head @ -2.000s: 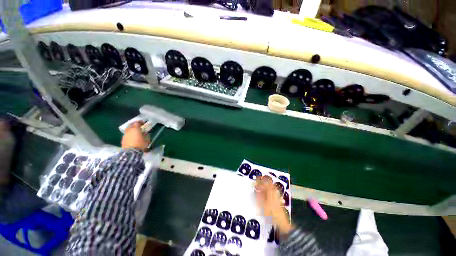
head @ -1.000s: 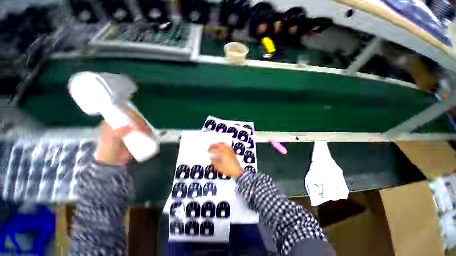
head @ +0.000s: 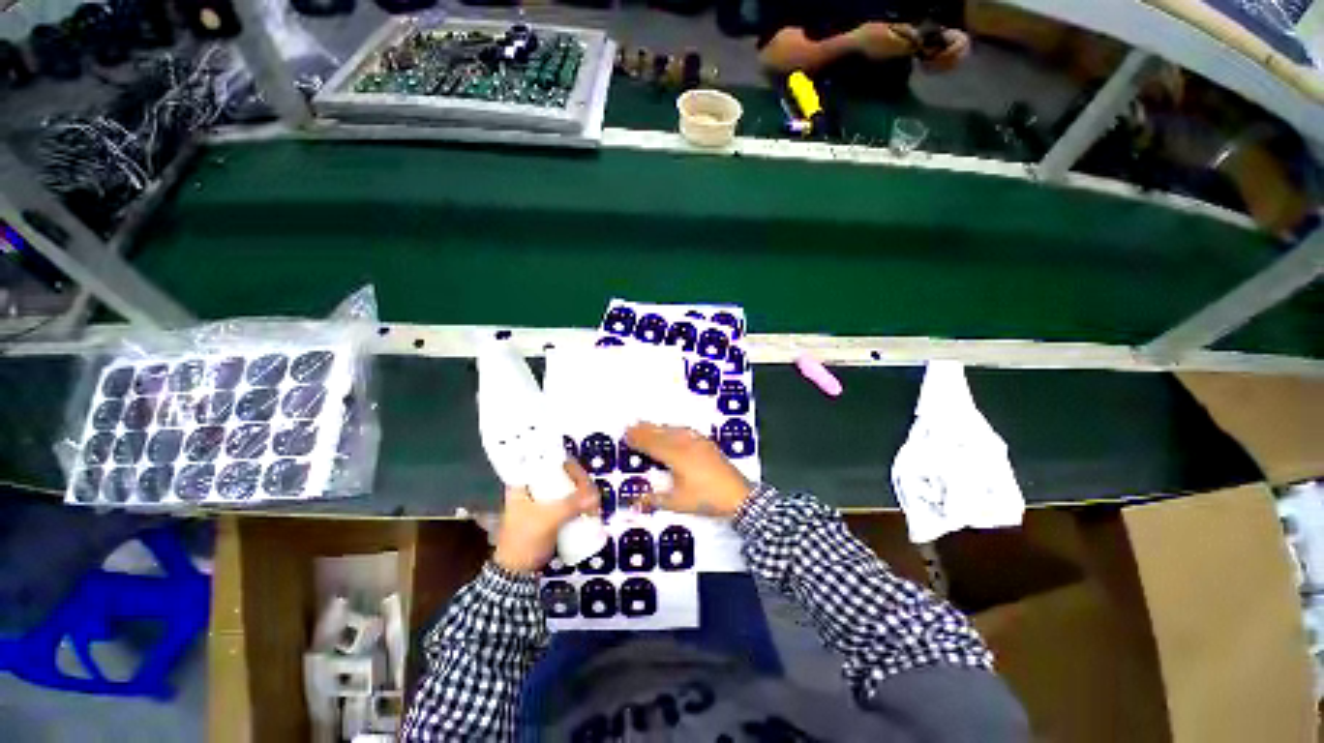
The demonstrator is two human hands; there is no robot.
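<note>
My left hand (head: 540,526) holds a white camera housing (head: 511,414) upright, over the left edge of the label sheets. The upper label sheet (head: 610,389) is bare white at its top and has rows of black face labels (head: 636,549) below. It lies on the bench edge and hangs over my lap, on top of another label sheet (head: 733,395). My right hand (head: 688,468) lies on the upper sheet over the labels, fingers spread towards the left. Whether its fingertips hold a label cannot be told.
Bagged label sheets (head: 203,428) lie at left, a pink tool (head: 818,376) and white cloth (head: 954,468) at right. Behind the belt (head: 581,240) stand a circuit board tray (head: 472,80), small tub (head: 709,119) and another person's hands (head: 918,44). Open cartons (head: 262,624) stand below.
The camera housing was picked up from the belt by my left hand and brought in beside the label sheets. My right hand stays over the sheets. The view has tilted down.
</note>
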